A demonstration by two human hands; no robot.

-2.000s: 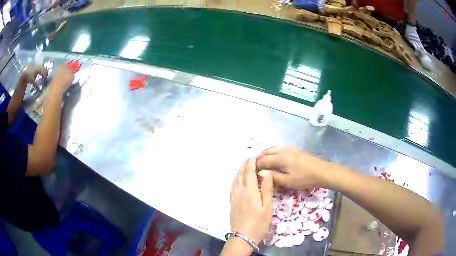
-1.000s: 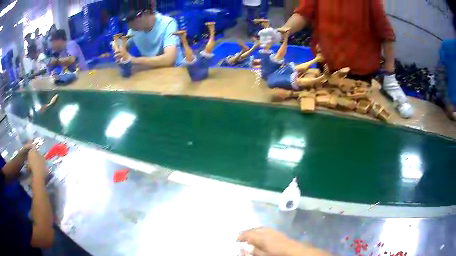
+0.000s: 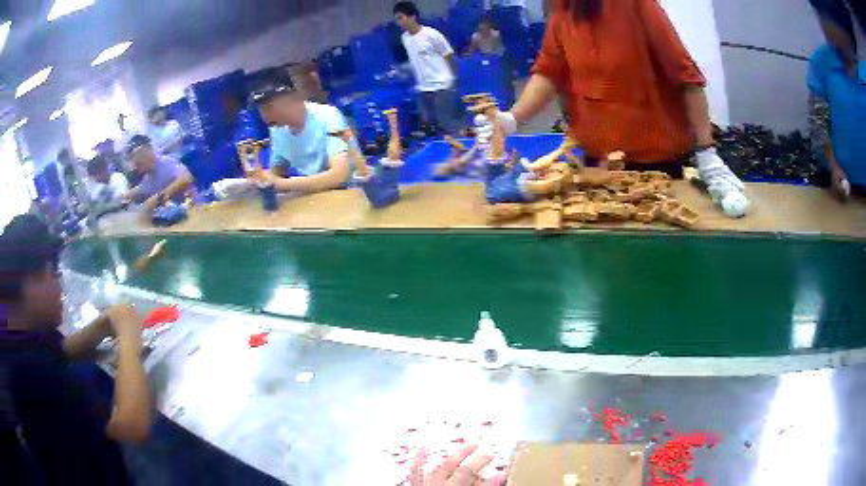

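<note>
One of my hands [image 3: 456,469] is cut off by the bottom edge, its fingers spread over white discs with red marks [image 3: 432,444]; it looks like my left hand. My right hand is out of the picture. The brown cardboard pad [image 3: 575,465] lies just right of the fingers, with a small pale piece [image 3: 571,479] on it near the bottom edge. Loose red pieces [image 3: 676,459] lie right of the pad, with a smaller group [image 3: 612,420] behind it. The white squeeze bottle [image 3: 491,344] stands upright at the table's far edge.
The shiny metal table [image 3: 361,399] borders the green conveyor belt [image 3: 399,285]. Beyond it, brown block-like products [image 3: 617,197] lie by a person in red [image 3: 627,85]. A worker in dark clothing [image 3: 57,380] sits at left, near red pieces [image 3: 161,316].
The view has tilted up from the table, so the belt's far side and more workers show. My hands were together over the discs; now only one hand's fingers show at the bottom.
</note>
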